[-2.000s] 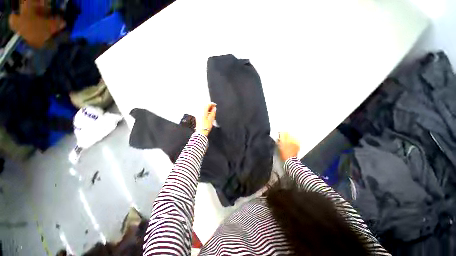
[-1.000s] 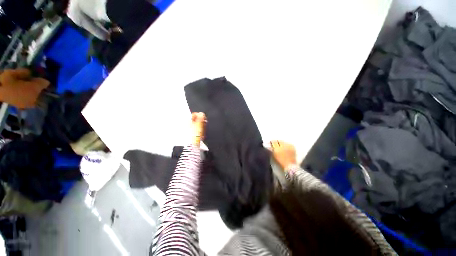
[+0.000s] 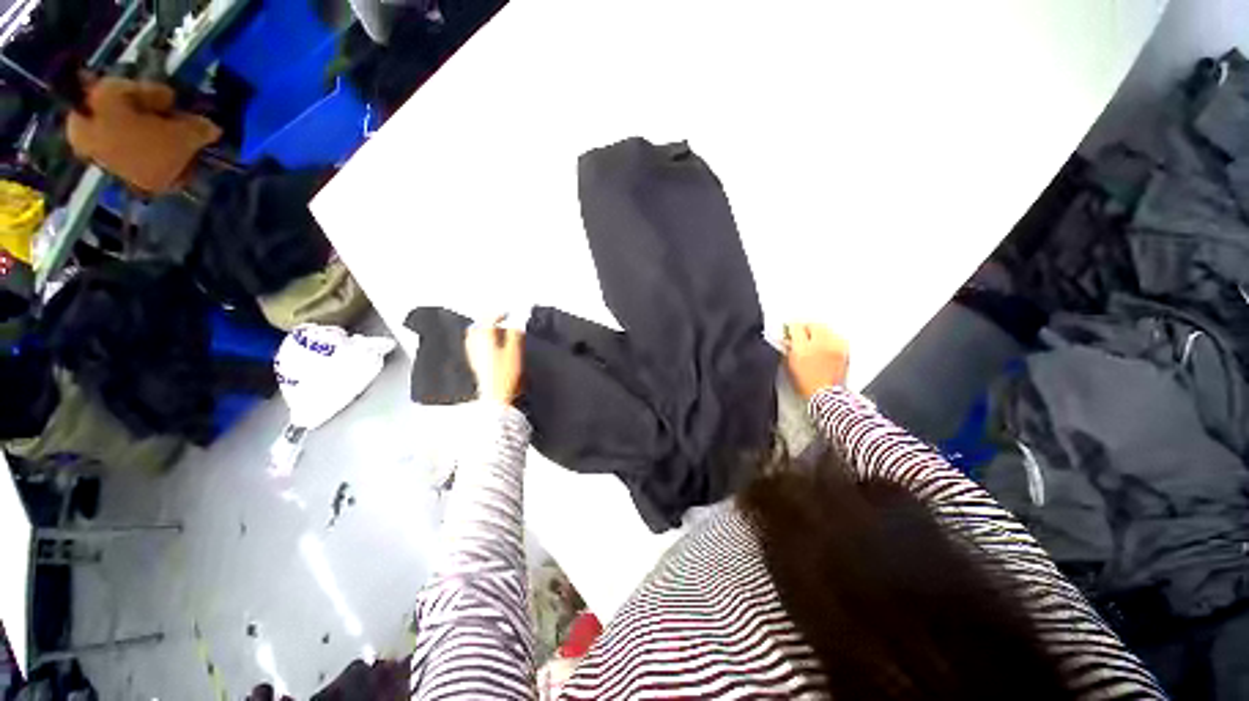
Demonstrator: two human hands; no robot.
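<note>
Dark grey trousers (image 3: 671, 260) lie on the white table (image 3: 904, 151) near its front corner. One leg points away from me; another part reaches left to the table edge. My left hand (image 3: 497, 362) is on that left part, fingers closed on the cloth. My right hand (image 3: 816, 358) is at the right edge of the trousers, fingers curled on the cloth edge. The fingertips of both hands are small and partly unclear. The near end of the trousers is bunched close to my body.
A large grey garment pile (image 3: 1137, 425) is to the right of the table. A white printed bag (image 3: 326, 373) lies on the floor at the left. Dark garments (image 3: 130, 329) and a blue bin (image 3: 295, 103) are at the upper left. A person in orange-brown (image 3: 141, 133) seems to be there.
My left hand has moved from beside the upright leg to the left part of the trousers. My right hand stays at the right edge. The camera view has shifted.
</note>
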